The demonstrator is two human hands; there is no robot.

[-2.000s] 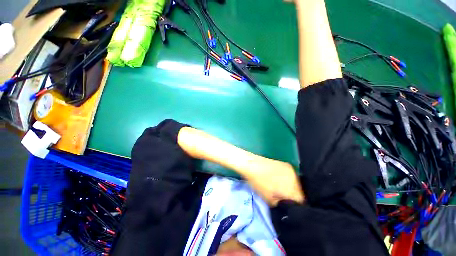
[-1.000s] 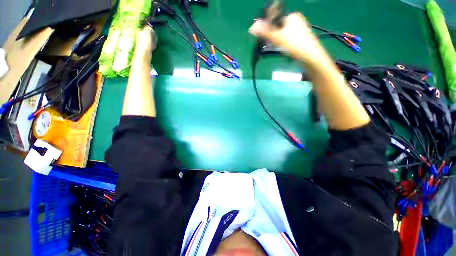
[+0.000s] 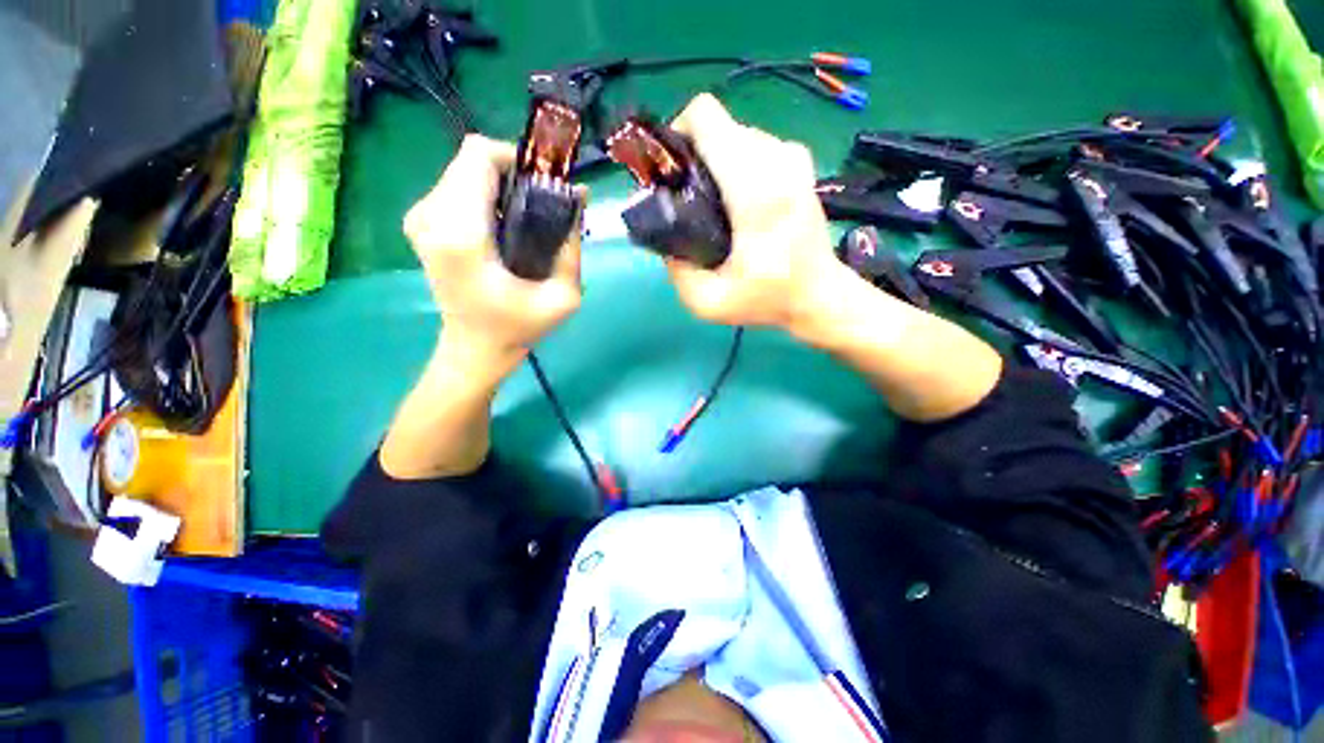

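My left hand (image 3: pixel 487 269) is shut on a black battery clamp (image 3: pixel 542 203), held up above the green mat with its copper-coloured jaw insides showing. My right hand (image 3: pixel 762 218) is shut on another black clamp (image 3: pixel 675 196), just right of the first and also showing copper. The two clamps are close, with a small gap between them. A thin black lead hangs below each hand, with red and blue tips (image 3: pixel 678 433). The handles are hidden in my palms.
A pile of black clamps (image 3: pixel 1118 218) lies on the right, coloured ends over the edge above a red bin (image 3: pixel 1230 639). Left are a green wrapped roll (image 3: pixel 291 160), an orange-yellow board (image 3: pixel 203 465), a white block (image 3: pixel 137 540) and a blue crate (image 3: pixel 167 624). More clamps lie behind.
Both hands have come together in front of me, each now holding up a clamp. My left hand moved right from beside the green roll. The camera view has shifted slightly.
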